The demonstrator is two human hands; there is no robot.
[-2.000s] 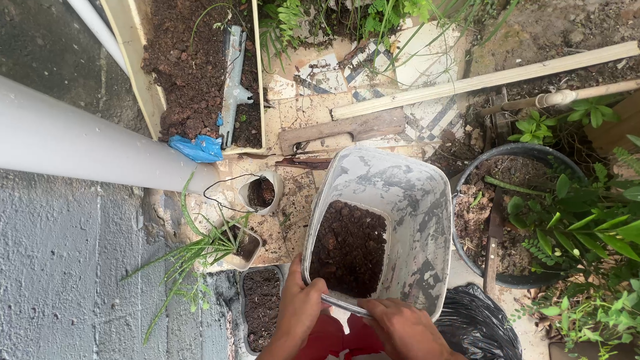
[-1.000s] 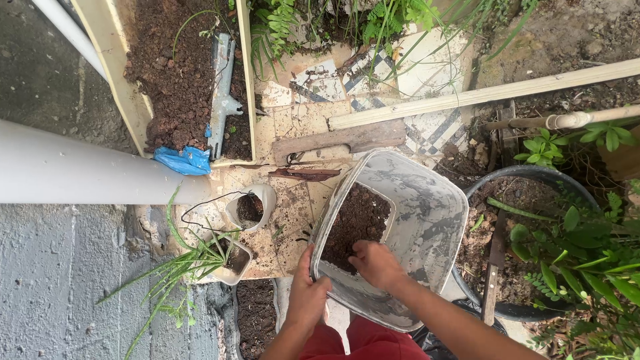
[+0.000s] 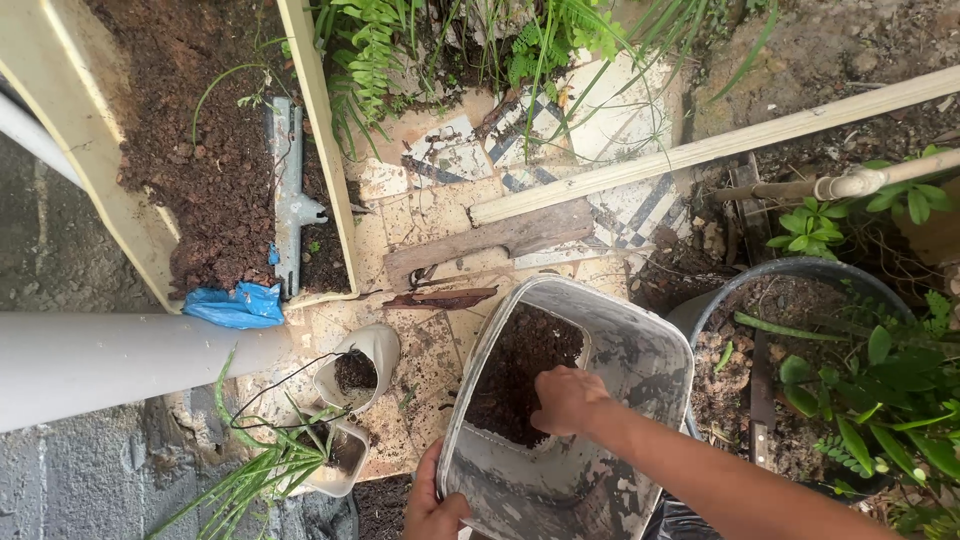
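Observation:
A grey, paint-stained plastic bucket (image 3: 637,375) is tilted toward me, with dark soil (image 3: 525,352) in its bottom. Gripping the near left rim is my left hand (image 3: 435,499), its thumb and fingers on the edge. My right hand (image 3: 568,401) reaches inside, fingers curled down at the soil; the fingertips are hidden, so whether they hold any cannot be told. Left of the bucket stand a small white pot (image 3: 382,360) of soil with a black wire and a square white pot (image 3: 356,457) with a spiky-leaved plant (image 3: 277,465).
A cream planter (image 3: 319,142) at upper left holds soil, a grey metal bracket-like piece (image 3: 289,195) and blue plastic (image 3: 236,306). A wooden strip (image 3: 720,146) and a weathered board (image 3: 487,238) lie on broken tiles. At right, a dark round pot (image 3: 679,311) holds soil and a knife-like tool (image 3: 761,397).
Two seconds ago both hands were at the bucket's near rim; my right hand has since moved inside to the soil. My left hand has shifted to the left part of the rim.

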